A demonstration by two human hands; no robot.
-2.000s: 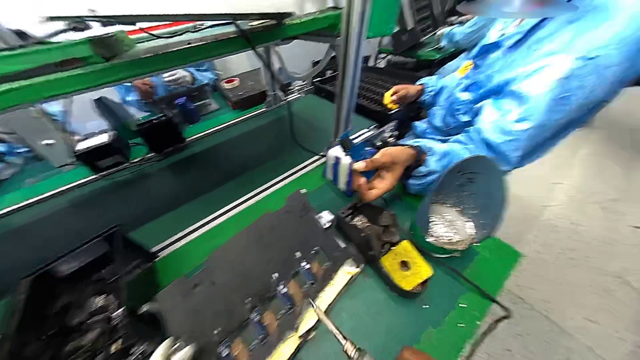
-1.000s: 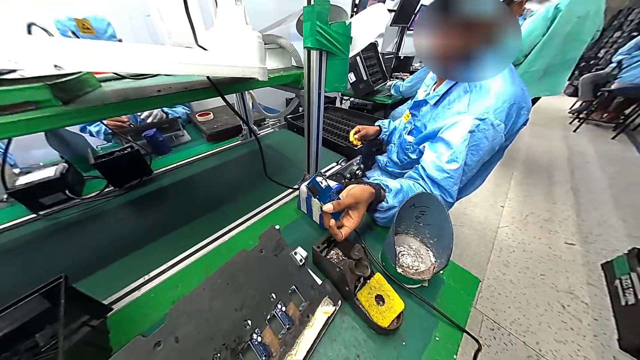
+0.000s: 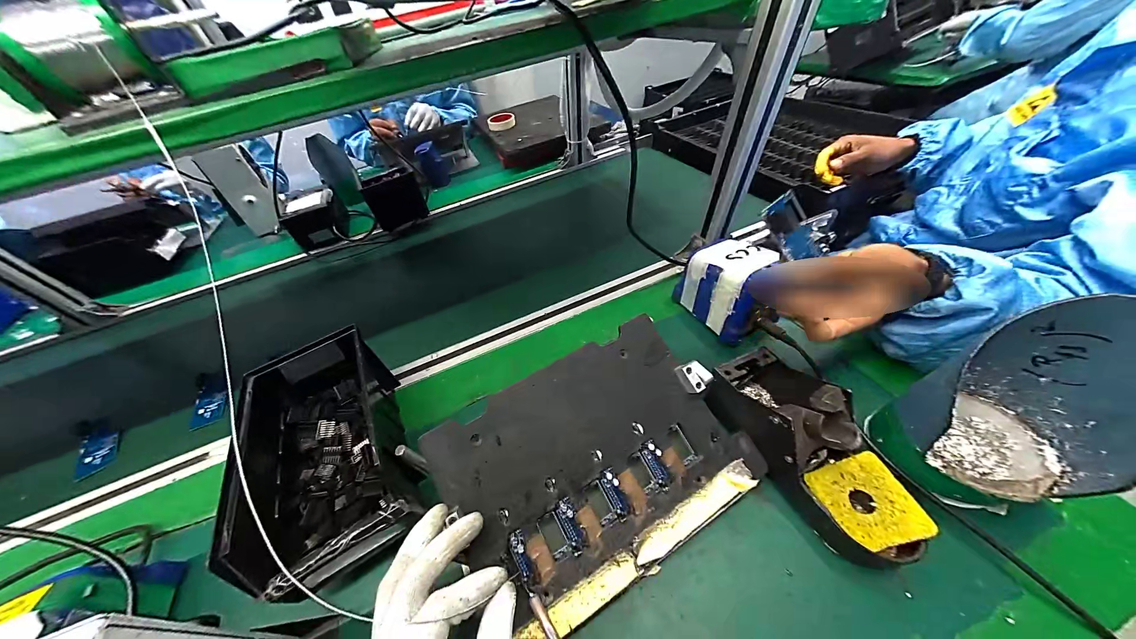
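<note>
My left hand (image 3: 439, 581), in a white glove, is at the bottom edge by the near-left corner of a black fixture plate (image 3: 550, 399). Thin solder wire (image 3: 216, 311) runs down from a spool (image 3: 67, 44) at the upper left into its curled fingers. Several small blue circuit boards with pin connectors (image 3: 612, 494) sit in a row of slots along the plate's near side, beside a yellowed tape strip (image 3: 697, 515). The metal end of a soldering iron (image 3: 542, 614) shows right of the glove, near the leftmost board. My right hand is out of view.
A black bin (image 3: 311, 461) of black connectors stands left of the plate. At right are a soldering iron stand with yellow sponge (image 3: 874, 501) and a cut container with solder dross (image 3: 994, 444). A co-worker's hand (image 3: 843, 288) touches a blue-and-white taped block (image 3: 728, 280) behind the stand.
The view has swung about. My gloved left hand, out of view one second ago, is now at the plate's corner. A bare fingertip by the iron, seen two seconds ago, is out of view.
</note>
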